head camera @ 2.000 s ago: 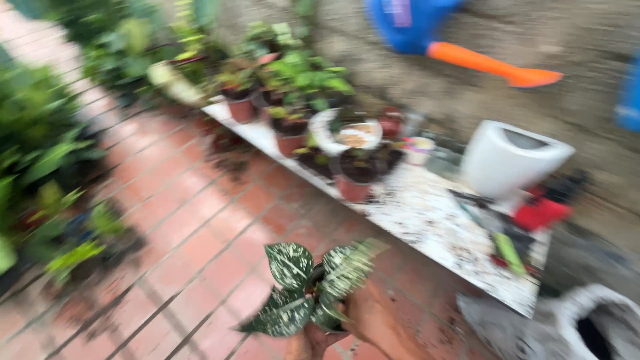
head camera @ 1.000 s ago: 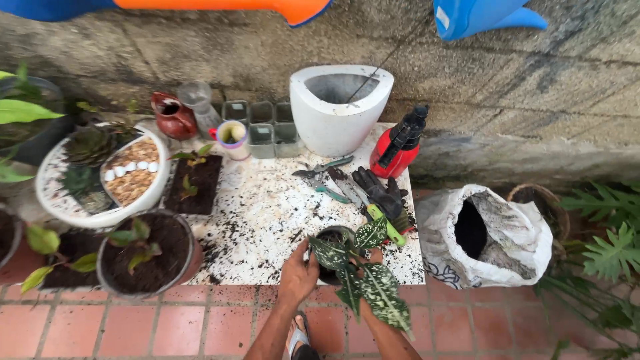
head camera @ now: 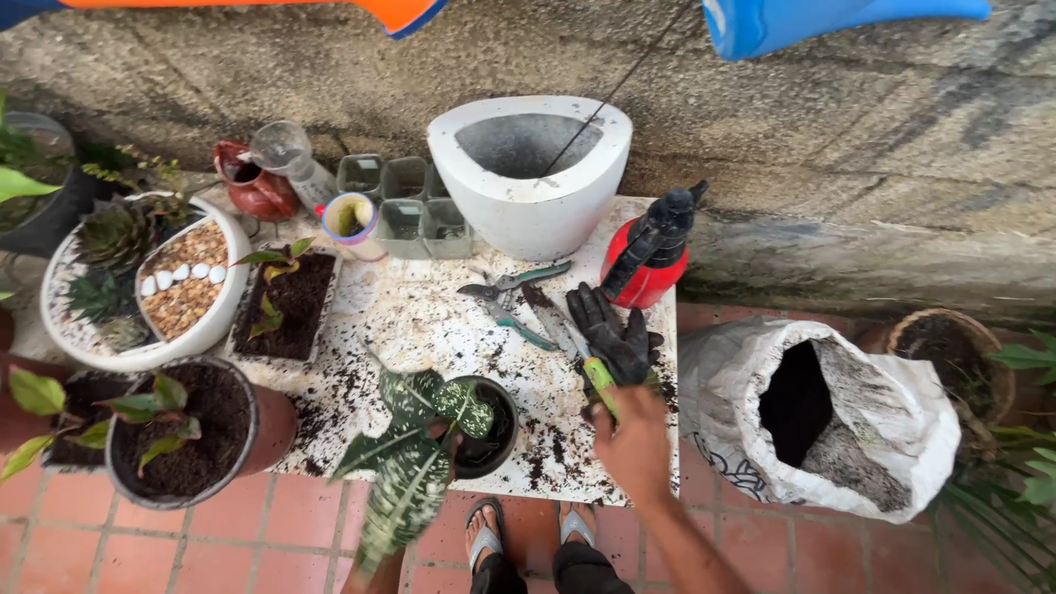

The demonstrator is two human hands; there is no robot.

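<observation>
My left hand [head camera: 444,436] is mostly hidden under the white-speckled leaves of a potted plant [head camera: 408,462]; some fingers show at the left rim of its small dark pot [head camera: 495,433], which holds dark soil. The pot is at the table's front edge. My right hand [head camera: 634,441] is at the green handle of a hand trowel [head camera: 601,381], fingers around its lower end. The trowel's soiled blade points up and left. Black gloves [head camera: 615,334] lie against the trowel, and pruning shears [head camera: 511,301] with teal handles lie to its left.
Behind stand a white planter [head camera: 532,214], a red spray bottle [head camera: 648,256] and clear plastic pots [head camera: 404,219]. Potted seedlings [head camera: 268,421] and a white succulent dish [head camera: 235,289] are at left. An open white sack [head camera: 718,388] stands right of the soil-strewn table [head camera: 388,322].
The view has swung to the table. My right hand has left the potted plant and moved right to the trowel. The plant's leaves now lean left.
</observation>
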